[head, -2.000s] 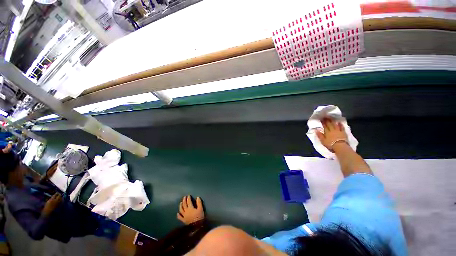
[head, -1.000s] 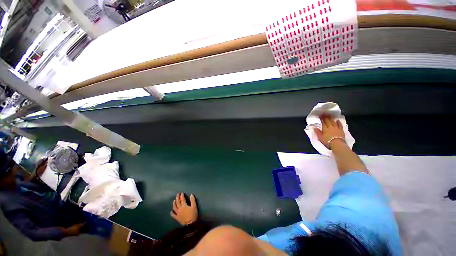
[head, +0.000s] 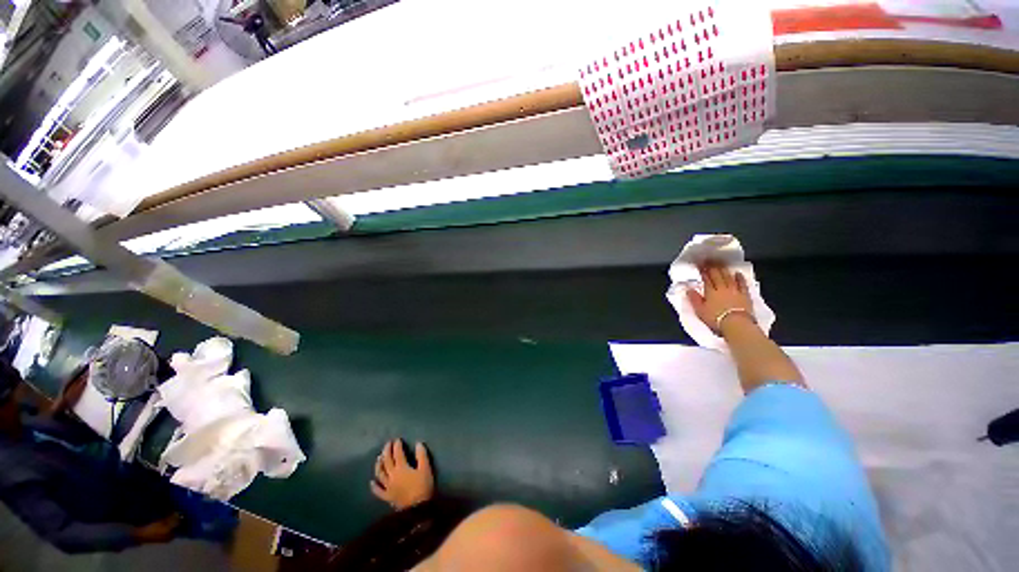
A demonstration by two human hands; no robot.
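My right hand (head: 721, 295) presses flat on a crumpled white cloth (head: 691, 317), fingers spread. The cloth lies on the black conveyor belt (head: 536, 296), just beyond the white cover sheet (head: 715, 391). My left hand (head: 403, 474) rests palm down on the green bench top (head: 481, 391), fingers apart, with nothing in it. My hair covers part of the left wrist.
A blue bin (head: 632, 409) sits at the sheet's left edge. A black tool (head: 1001, 429) is at the far right. A white cloth heap (head: 229, 425) and a fan-like round part (head: 123, 369) lie left, near a person. A taped post (head: 212, 307) slants above. A red-marked sheet (head: 682, 95) hangs from the shelf.
The view has shifted, so most things sit further left. The black tool has come into view at the right. My right hand stays on the cloth; my left hand still rests on the bench.
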